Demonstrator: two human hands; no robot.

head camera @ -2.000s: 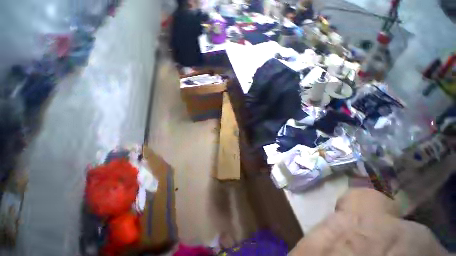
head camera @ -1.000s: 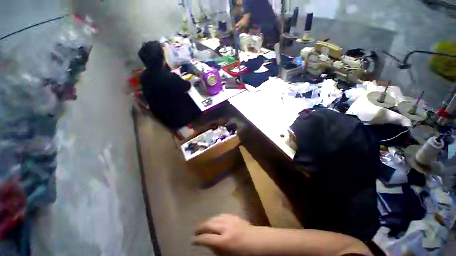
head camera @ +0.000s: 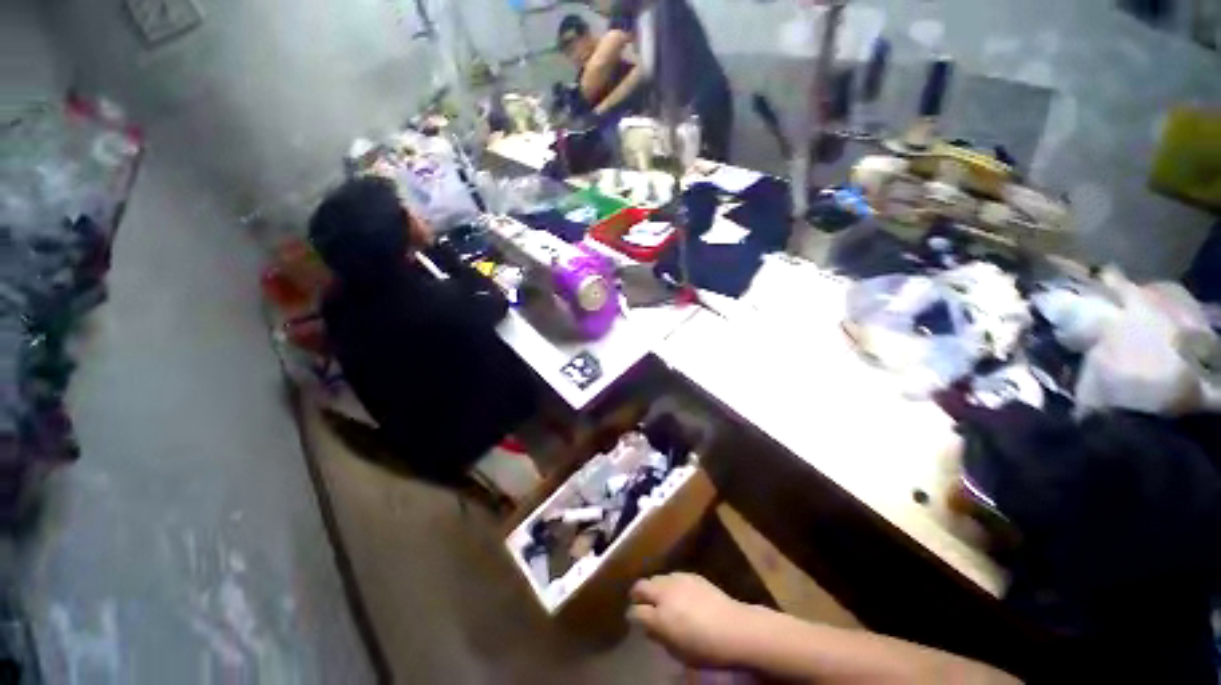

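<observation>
My right hand is at the lower middle, with the bare forearm coming in from the lower right. Its fingers look curled and nothing shows in it, but blur hides whether they are fully closed. It is in front of the near side of an open cardboard box on the floor. The box holds dark and white scraps. My left hand is not in view.
A long white table runs along the right, with black fabric at its near end and plastic bags. A person in black sits beside a purple-ended sewing machine. Other people are at the back.
The view has moved forward along the table, so the box, seated person and purple machine look nearer. My right hand shows further right, its fingers more curled than a second ago.
</observation>
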